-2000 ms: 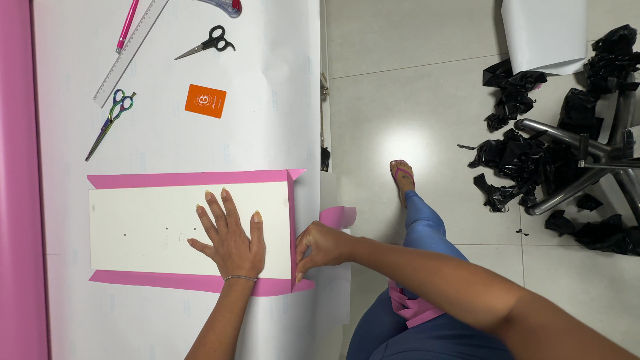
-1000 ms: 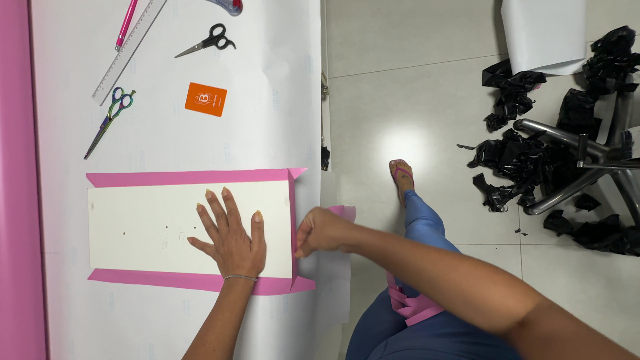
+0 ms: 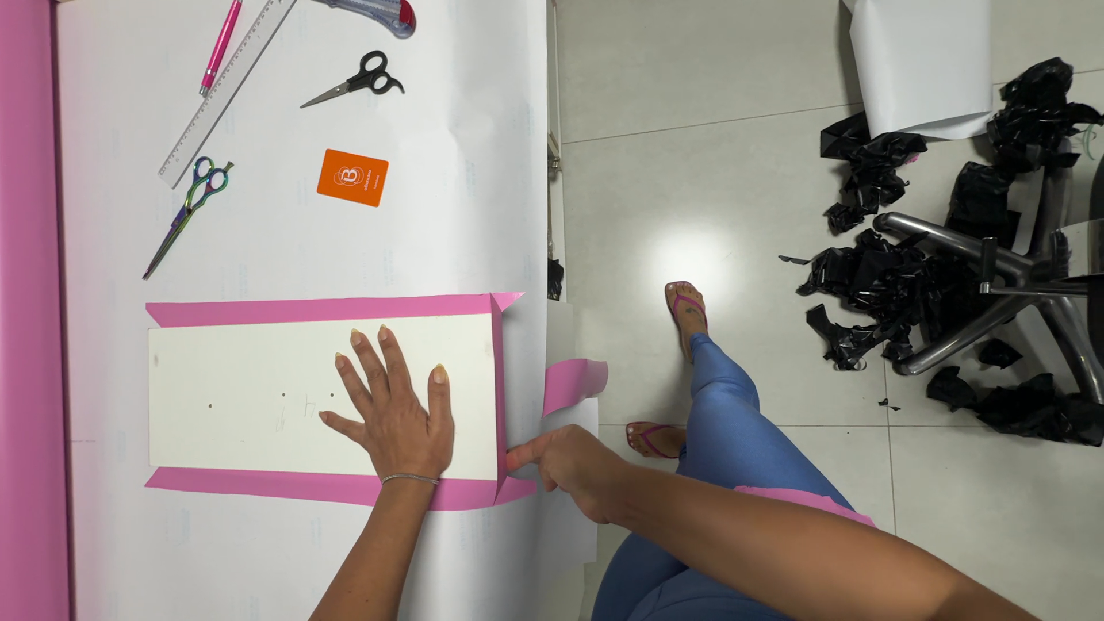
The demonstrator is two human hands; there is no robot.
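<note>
A white rectangular board point(image 3: 241, 362) with small dark holes lies on a pink sheet point(image 3: 302, 312) whose edge strips stick out along its long sides. My left hand point(image 3: 397, 414) is spread flat on the board's right half, fingers apart. At the board's right end, a narrow pink flap point(image 3: 498, 379) stands along the edge. My right hand point(image 3: 573, 466) has its index finger extended against the lower part of this flap; the other fingers are curled, and whether they hold anything is hidden.
Black scissors point(image 3: 366, 78), multicoloured scissors point(image 3: 191, 207), a clear ruler point(image 3: 228, 90), a pink pen point(image 3: 222, 47), a utility knife point(image 3: 379, 13) and an orange card point(image 3: 353, 178) lie farther up the table. A pink roll point(image 3: 28, 310) borders the left. Black plastic scraps point(image 3: 862, 267) surround a chair base point(image 3: 1026, 267).
My right hand has shifted down along the board's right end, and its index finger now points out. My left hand has stayed flat on the board.
</note>
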